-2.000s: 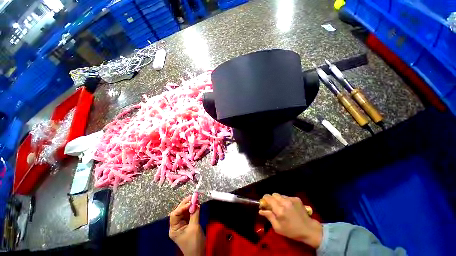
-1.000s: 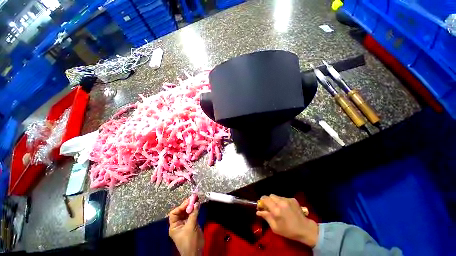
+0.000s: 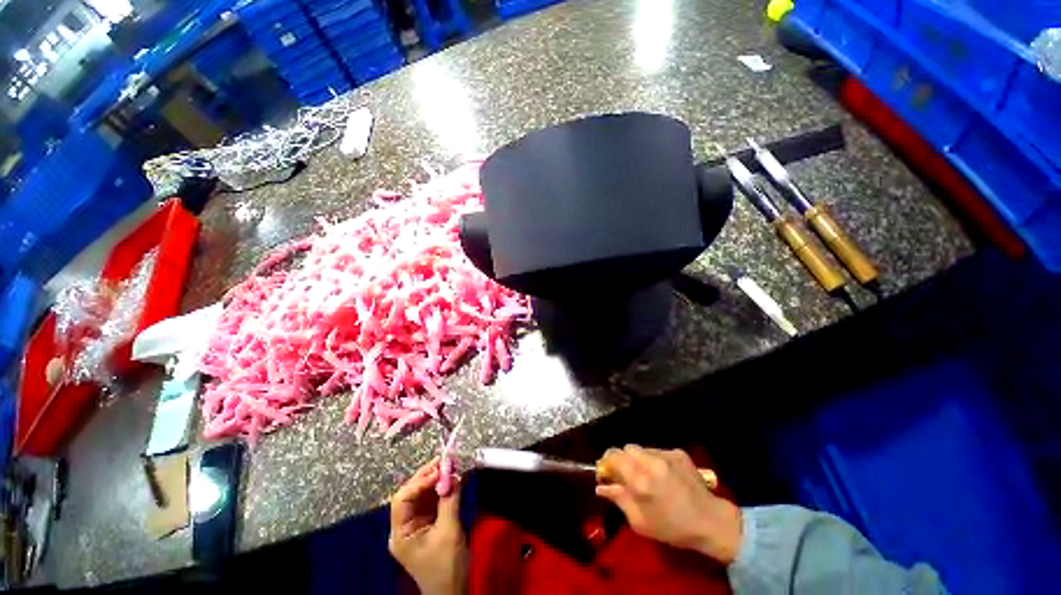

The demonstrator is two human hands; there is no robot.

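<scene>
My left hand holds a slim pink moulded part upright in its fingertips, over the bench's front edge. My right hand is closed around the wooden handle of an iron-type tool. The tool's whitish sleeve points left at the part. Its tip is close to the part; whether they touch is too small to tell. A large heap of pink parts lies on the bench behind my left hand. My right hand's fingers hide much of the handle.
A black fan-like object stands mid-bench. Two wooden-handled irons and a whitish slim tool lie right of it. A black phone, cardboard, white cloth and red tray are left. Blue crates stand right.
The view has shifted slightly, so the bench things sit a little further left. The pink part is more upright than a second ago. Both hands keep their holds.
</scene>
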